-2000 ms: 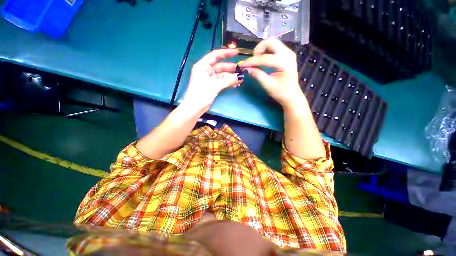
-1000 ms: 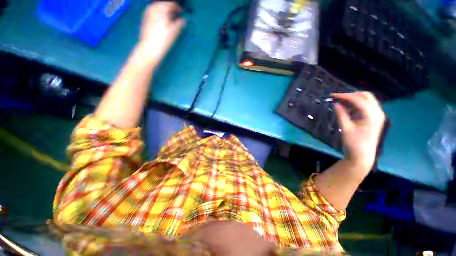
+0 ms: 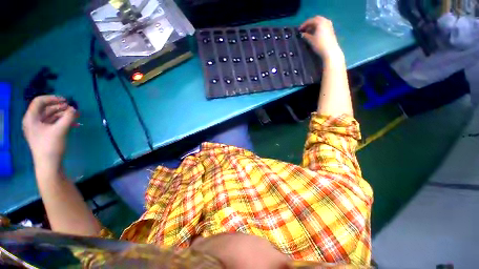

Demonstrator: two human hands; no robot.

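The black ribbed parts tray [image 3: 252,90] lies on the bench, with rows of small dark shiny parts in its grooves. My right hand [image 3: 321,38] is at the tray's far right corner, thumb and finger together at a small dark thing over the tray's edge; whether it is still held is unclear. My left hand [image 3: 48,122] is at the left beside the pile of loose black parts [image 3: 41,84]. Its fingers are curled, with a small dark part at the fingertips.
The bench unit [image 3: 157,65], with a silver plate and red light, stands left of the tray. Black cables [image 3: 101,113] run to the bench's front edge. A blue bin [image 3: 5,131] is at far left, a dark tray stack [image 3: 236,11] behind, clear plastic [image 3: 386,16] at back right.
The view has swung to the right. My right hand has moved from over the tray's middle to its far right corner. My left hand is still by the loose parts, its fingers now curled at a part.
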